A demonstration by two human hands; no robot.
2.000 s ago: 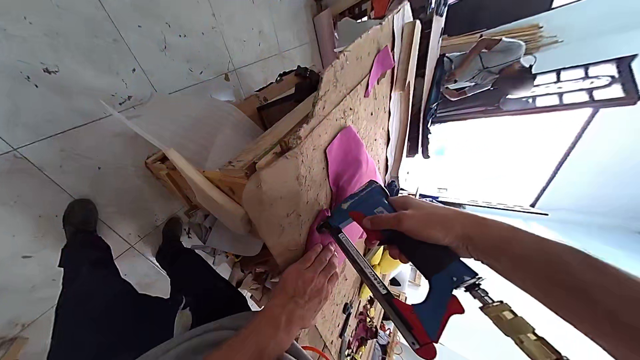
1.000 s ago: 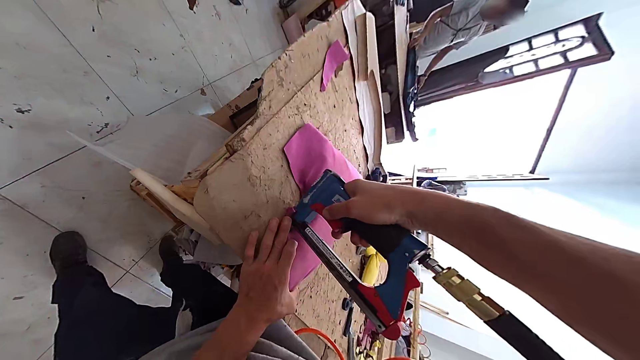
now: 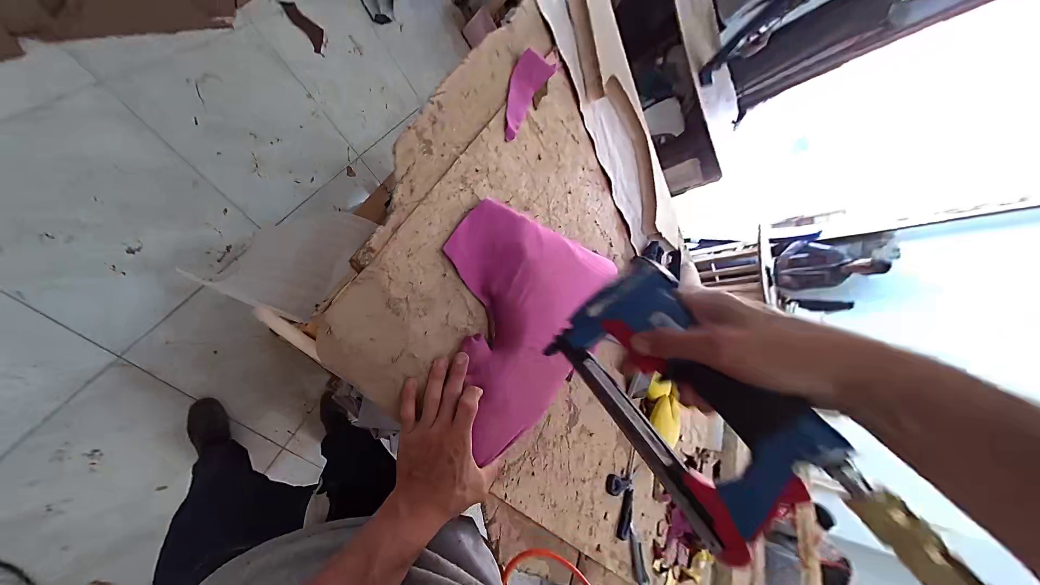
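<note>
A pink fabric or leather covered piece (image 3: pixel 528 301) lies on the worn wooden bench top (image 3: pixel 382 317), bent at an angle. My left hand (image 3: pixel 443 431) rests palm down at its lower left edge, fingers spread, fingertips on the pink material and the board. My right hand (image 3: pixel 707 333) grips a blue and red pneumatic staple gun (image 3: pixel 634 309) by its handle, and a brass air fitting (image 3: pixel 902 520) joins its base. The gun's nose hangs over the right part of the pink piece; whether it touches cannot be told.
A pink scrap (image 3: pixel 526 89) lies farther up the bench, beside pale sheet material (image 3: pixel 617 146). Scissors (image 3: pixel 619 485), other hand tools and a yellow item (image 3: pixel 665 410) are at the lower right. An orange hose (image 3: pixel 544 554) curves below. Another person (image 3: pixel 812 264) is in the background.
The staple gun, close beside my left hand a second ago, has moved away from it to the right. More of the pink piece now shows. The view has shifted.
</note>
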